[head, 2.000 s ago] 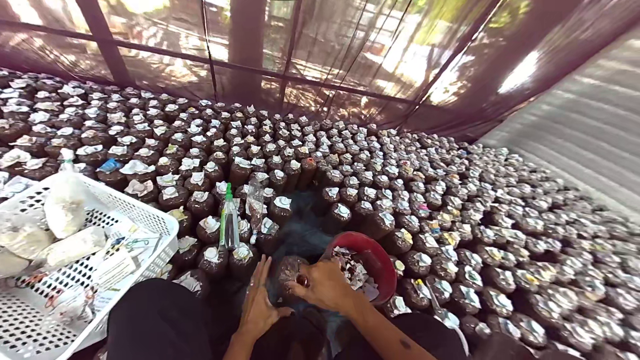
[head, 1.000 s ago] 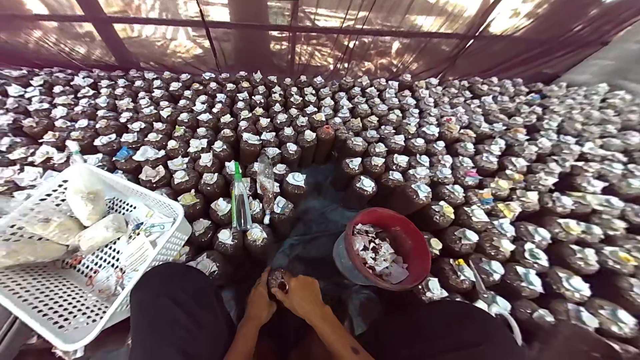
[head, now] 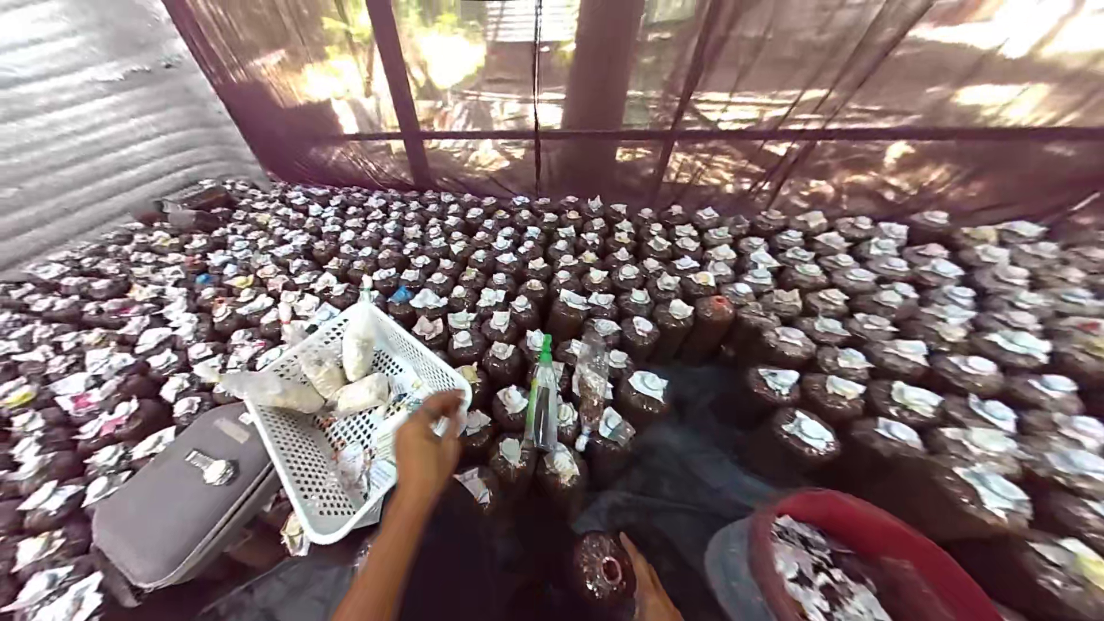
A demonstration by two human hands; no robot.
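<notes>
My left hand [head: 429, 440] is raised at the right rim of a white perforated plastic basket [head: 323, 526], its fingers bent; whether they hold anything cannot be told. In the basket lie several clear bags of pale grain-like material [head: 360, 345] and some papers. Low in the view, my right hand [head: 649, 586] rests against the right side of a dark substrate-filled plastic bag [head: 601, 565] whose round neck is uncovered. A clear bottle with a green nozzle [head: 543, 401] stands among the paper-topped bags in front of me.
Rows of upright substrate bags with paper tops [head: 811, 431] surround me. A red bucket [head: 897, 535] with paper scraps is at the lower right. A grey case [head: 185, 492] with a wristwatch [head: 211, 467] on it lies left of the basket. Dark sheeting [head: 690, 457] covers the ground ahead.
My left hand has left the dark bag and moved left to the basket. My right hand remains by the bag. The view has turned left.
</notes>
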